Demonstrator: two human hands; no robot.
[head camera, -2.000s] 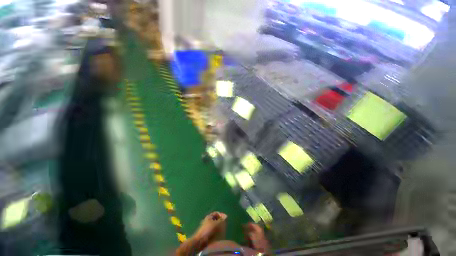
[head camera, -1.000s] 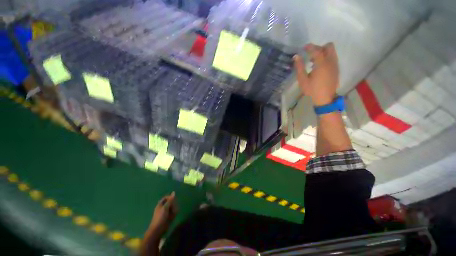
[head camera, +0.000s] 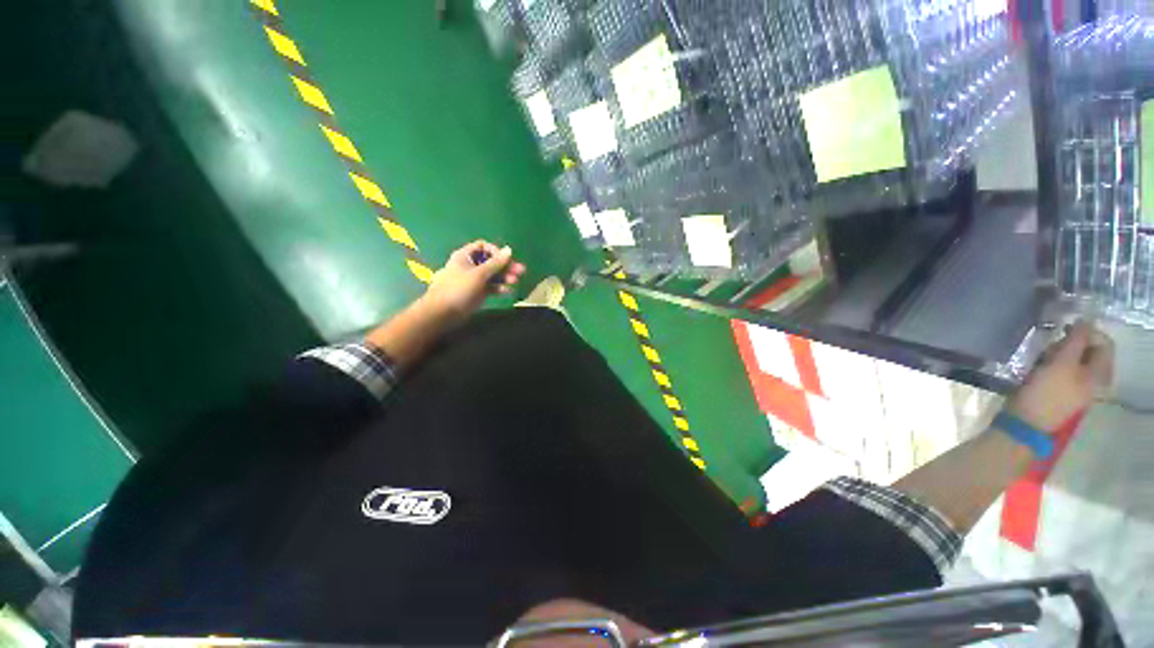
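My right hand (head camera: 1069, 370), with a blue wristband, is at the right, its fingers bent at the near corner of a clear blister tray (head camera: 1098, 209) beside the dark trolley frame (head camera: 810, 332). Whether it grips the tray or only touches it cannot be told. My left hand (head camera: 476, 276) hangs over the floor in front of my body, fingers curled. A small dark spot shows between the fingers; whether it is a held part is unclear. Stacked blister trays (head camera: 747, 139) with pale paper labels (head camera: 852, 124) stand on the trolley.
White cartons with red bands (head camera: 873, 424) stand below and right of the trolley. Yellow-black tape (head camera: 339, 142) runs along the green floor (head camera: 443, 127). A green surface (head camera: 57, 392) is at the far left. My shoe (head camera: 544, 294) shows beyond my left hand.
The view has turned and the tray stacks now sit at the upper right. My right hand, spread open above the trays a second ago, is now lower with bent fingers at the tray corner.
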